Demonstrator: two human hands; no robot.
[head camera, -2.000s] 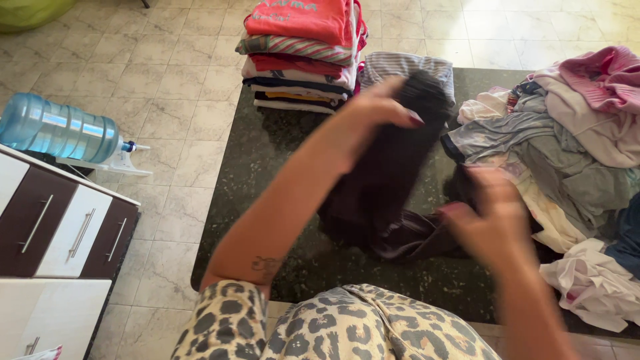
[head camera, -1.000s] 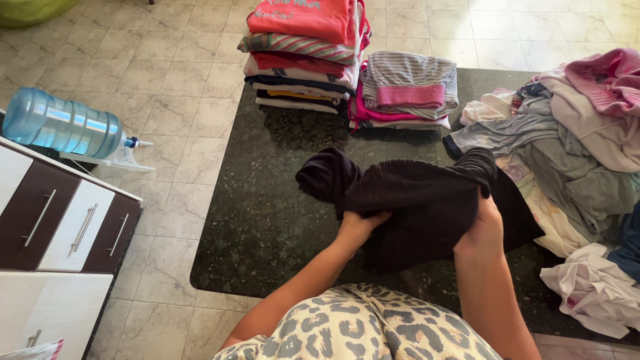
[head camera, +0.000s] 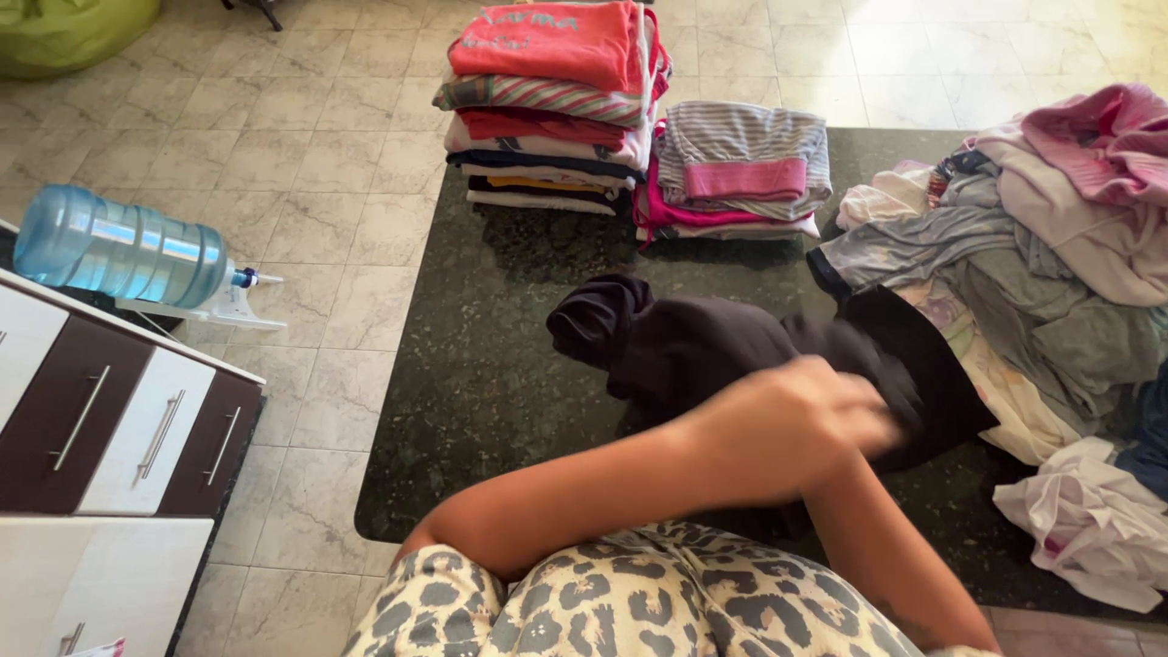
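Observation:
A dark, nearly black garment (head camera: 721, 342) lies bunched across the table, with a rolled or gathered end at its left and a flat, wide end at its right. My left hand (head camera: 803, 420) is blurred over the right part of this garment and crosses in front of my right wrist; whether its fingers grip cloth cannot be told. My right forearm rises from the lower right to the same spot, where the left hand largely hides my right hand (head camera: 858, 401). Part of the dark cloth beside the hands is blurred too.
A tall folded stack topped by a red garment (head camera: 547, 41) stands at the back, beside a lower stack with a grey striped garment (head camera: 748, 137). Loose clothes (head camera: 1049, 301) are heaped at right on the dark stone table (head camera: 456, 411). Left are a water jug (head camera: 123, 246) and drawers (head camera: 137, 429).
The dark garment, lifted between both hands two seconds ago, now lies lower on the table. My left hand has moved right, across my right wrist.

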